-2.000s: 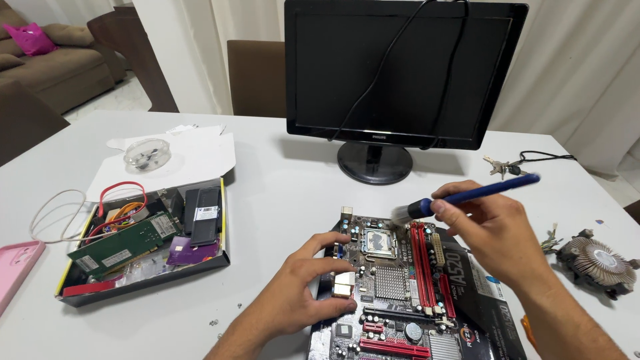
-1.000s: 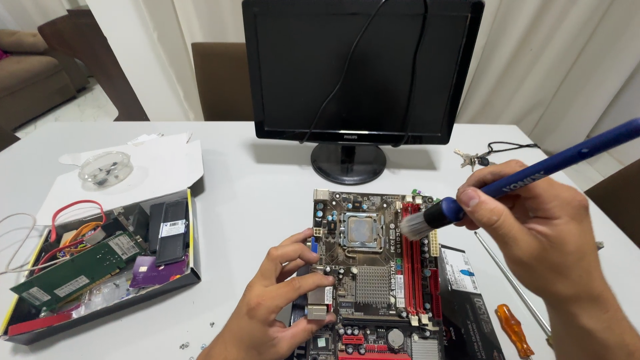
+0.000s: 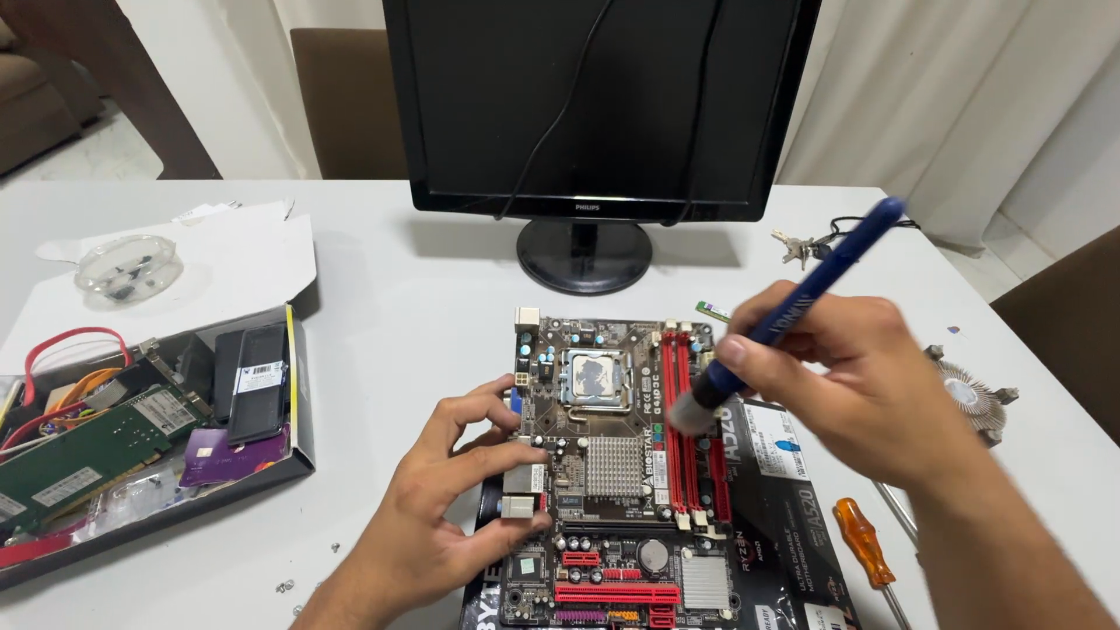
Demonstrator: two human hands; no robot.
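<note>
A Biostar computer motherboard (image 3: pixel 604 437) lies on a black motherboard box (image 3: pixel 770 525). Fingers of my left hand (image 3: pixel 446 490) grip its left edge by the rear port connectors (image 3: pixel 523 481). My right hand (image 3: pixel 840 376) holds a blue-handled brush (image 3: pixel 805 289), tilted, with its pale bristles (image 3: pixel 691 413) at the red memory slots (image 3: pixel 678 367). Left of these slots sits the processor (image 3: pixel 595 378) in its socket, with a patchy grey film on top and no cooler over it. Lower down is a finned heatsink (image 3: pixel 614 466).
A Philips monitor (image 3: pixel 586 105) stands behind. At left, an open box (image 3: pixel 302 394) holds a green circuit board (image 3: pixel 96 459) and cables; small screws (image 3: pixel 284 586) lie nearby. At right are an orange-handled screwdriver (image 3: pixel 862 538), a CPU cooler (image 3: pixel 971 394), keys (image 3: pixel 796 248) and a memory module (image 3: pixel 713 311).
The brush has moved from the upper part of the board, beside the processor socket, down along the red memory slots. My left hand stays at the board's left edge. The view has shifted.
</note>
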